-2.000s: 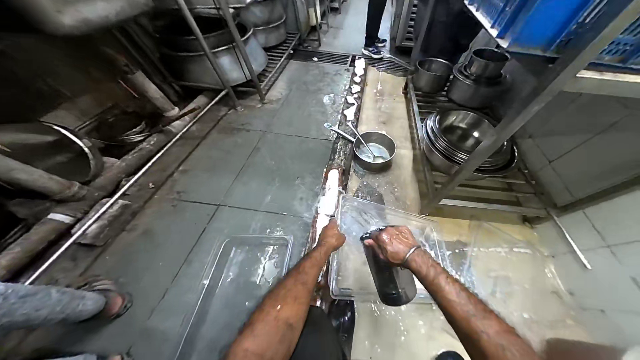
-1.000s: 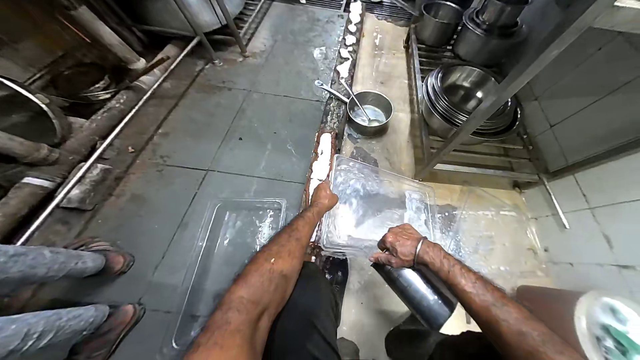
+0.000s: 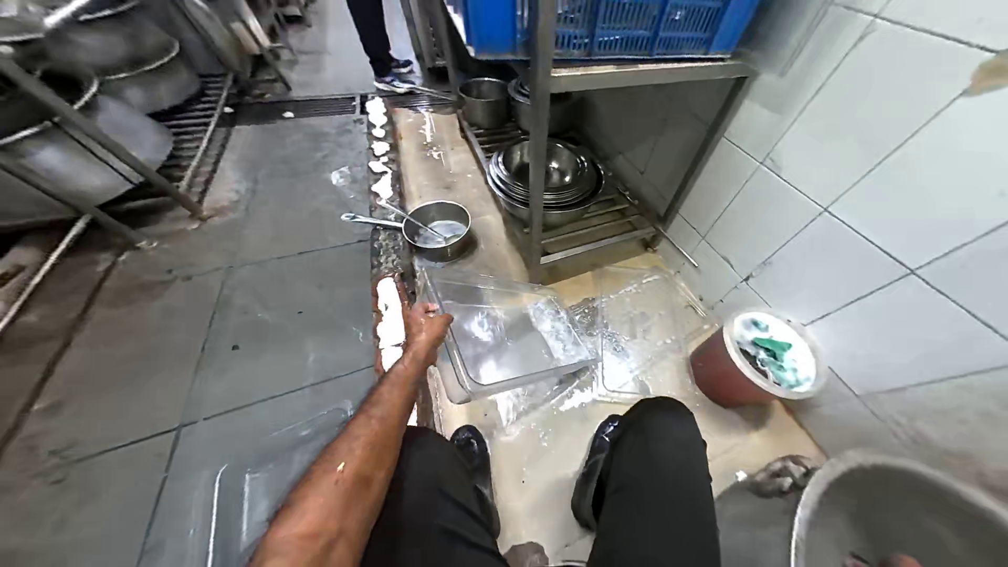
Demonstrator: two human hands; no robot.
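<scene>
My left hand [image 3: 428, 327] grips the left rim of a clear plastic food container [image 3: 512, 335], which is tilted over the wet beige floor. A second clear plastic piece [image 3: 642, 335] lies flat to its right. Just beyond stands a steel saucepan [image 3: 438, 231] with a spoon and whitish liquid in it. At the bottom right edge, fingertips of my right hand [image 3: 878, 561] show low inside a large grey tub [image 3: 906, 504]; what they hold is hidden. Another clear container [image 3: 268, 480] lies on the grey tiles to the left.
A brown bucket [image 3: 728, 370] with suds and a green cloth stands by the tiled wall. A metal rack [image 3: 543, 150] holds steel bowls [image 3: 551, 173], pots and a blue crate [image 3: 614, 27]. Beside my left hand runs a ledge with white lumps [image 3: 390, 315]. A person's legs [image 3: 374, 39] stand far ahead.
My right hand has moved from the clear container to the tub at the lower right; the dark metal vessel it held is no longer in view. My left hand stays on the container's rim. The view has swung right.
</scene>
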